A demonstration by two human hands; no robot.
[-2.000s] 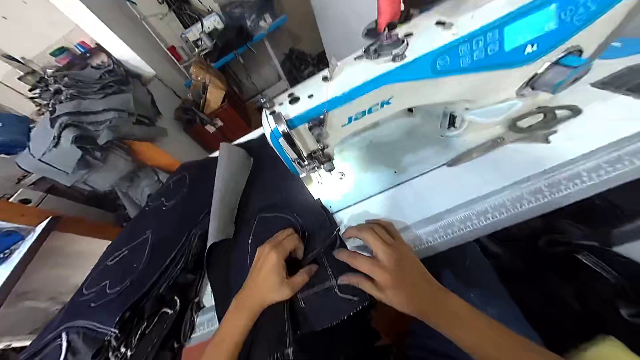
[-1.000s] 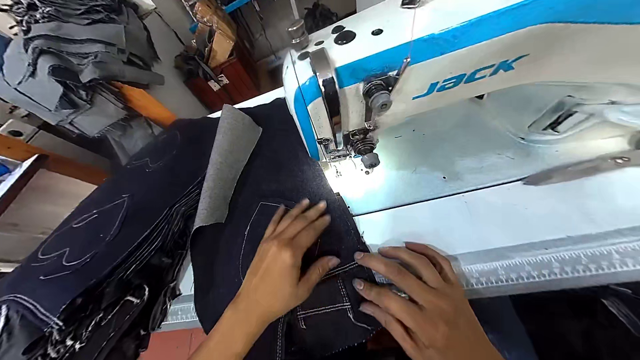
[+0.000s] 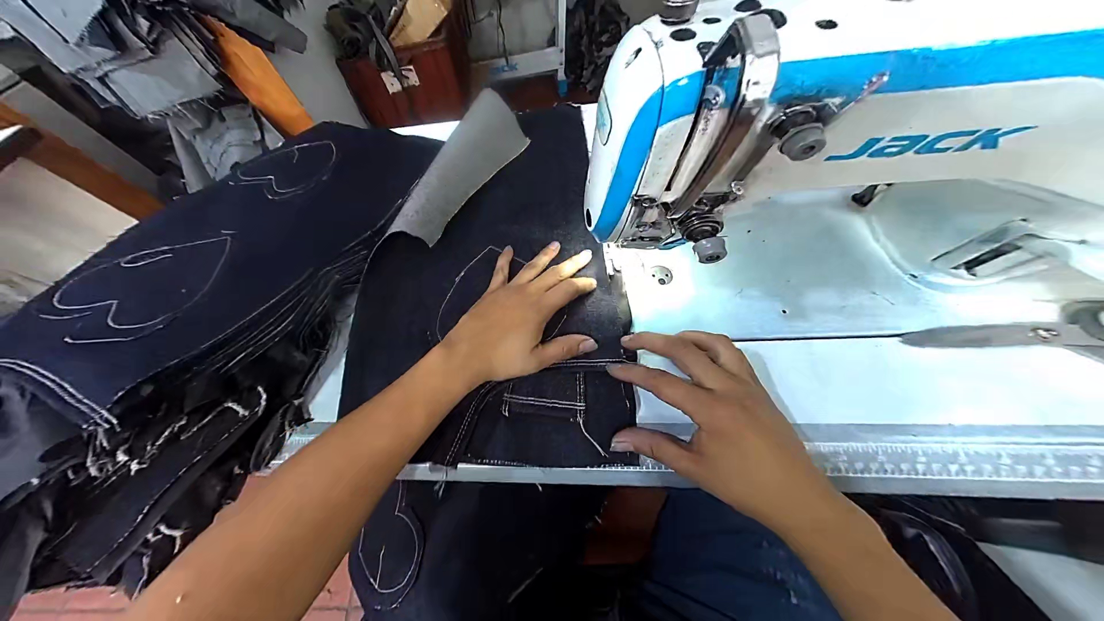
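Dark denim trouser panels (image 3: pixel 552 185) lie flat on the table, their right edge at the needle area of a Jack sewing machine (image 3: pixel 716 155). Spread on the denim, my left hand (image 3: pixel 526 319) presses it down just left of the presser foot, fingers apart. My right hand (image 3: pixel 707 397) rests at the panel's right edge, fingertips touching the denim by a white-stitched seam. Below that seam, white double stitching and a loose thread (image 3: pixel 592 435) show. A grey folded-back piece of fabric (image 3: pixel 466 168) lies on the upper left of the panel. The needle tip is hard to make out.
A thick stack of dark denim pieces (image 3: pixel 172 259) with white stitched curves lies at the left. Metal scissors (image 3: pixel 983 335) lie on the table at the right. A ruler strip (image 3: pixel 949 461) runs along the front edge. Grey fabric pieces (image 3: pixel 155 65) are piled at the upper left.
My left hand has gone from bent fingers to lying flat and spread on the denim. My right hand stays at the panel's right edge. The view has moved closer to the needle area.
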